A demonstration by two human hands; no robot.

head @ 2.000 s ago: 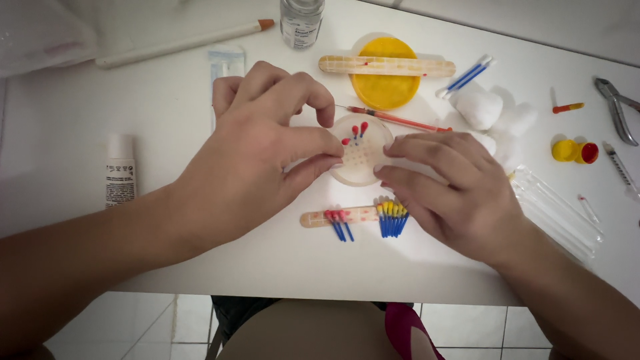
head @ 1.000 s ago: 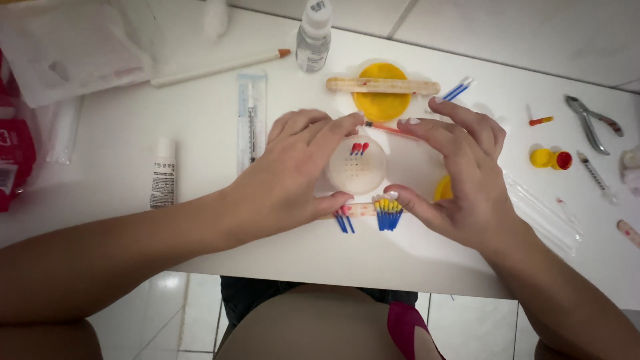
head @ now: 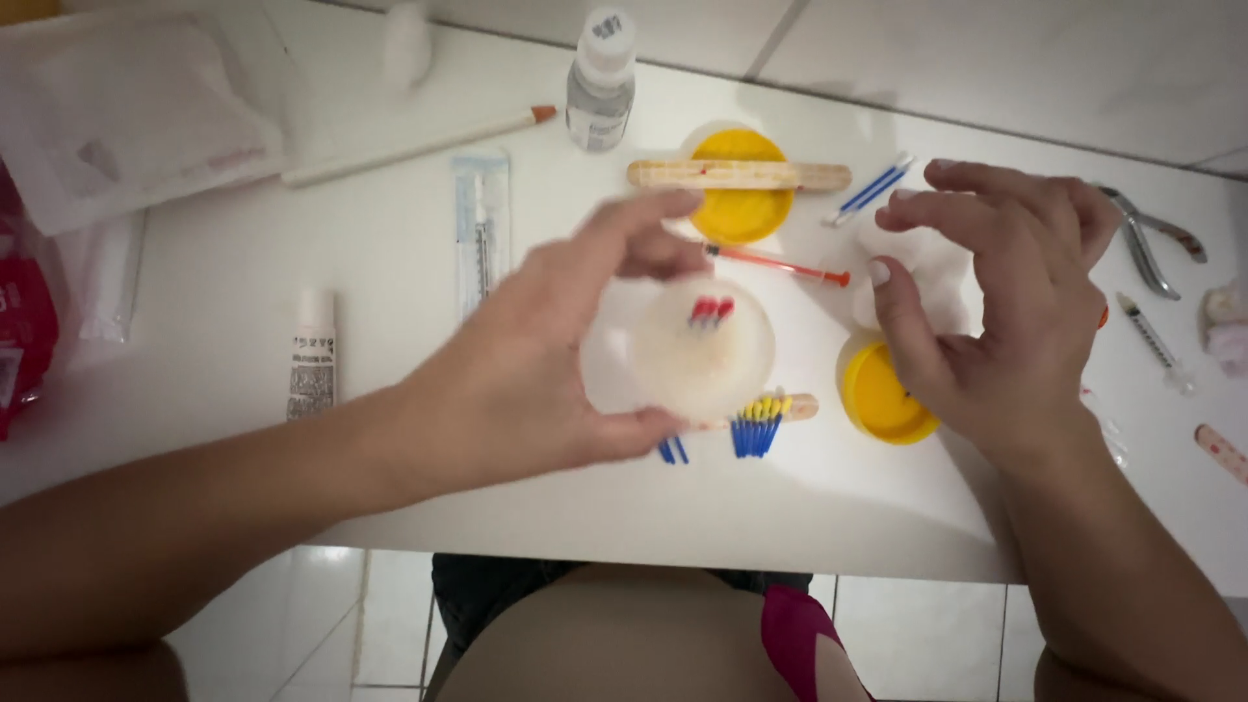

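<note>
My left hand (head: 575, 341) holds a round translucent disc (head: 702, 361) by its edge, thumb at the bottom and fingers at the top. Small red tips (head: 712, 310) show in the upper part of the disc. To its right my right hand (head: 985, 302) is raised with its fingers apart and nothing in it. A shallow yellow round lid (head: 868, 395) lies just beside that hand's thumb. Below the disc, several blue sticks with yellow tips (head: 759, 427) rest on a wooden stick (head: 804, 407), partly hidden. An orange-red thin plunger-like rod (head: 790, 267) lies above the disc.
Behind are a wooden stick (head: 673, 175) across a yellow disc (head: 736, 219), a clear bottle (head: 601, 88), blue swabs (head: 873, 188) and cotton (head: 921, 268). At left lie a wrapped syringe (head: 481, 234), a white pencil (head: 419, 146) and a small tube (head: 313, 356); at right, metal nippers (head: 1146, 244) and a syringe (head: 1153, 336).
My right hand has moved away from the disc to the right and upward, and more of the yellow lid shows beside it. My left hand still holds the disc.
</note>
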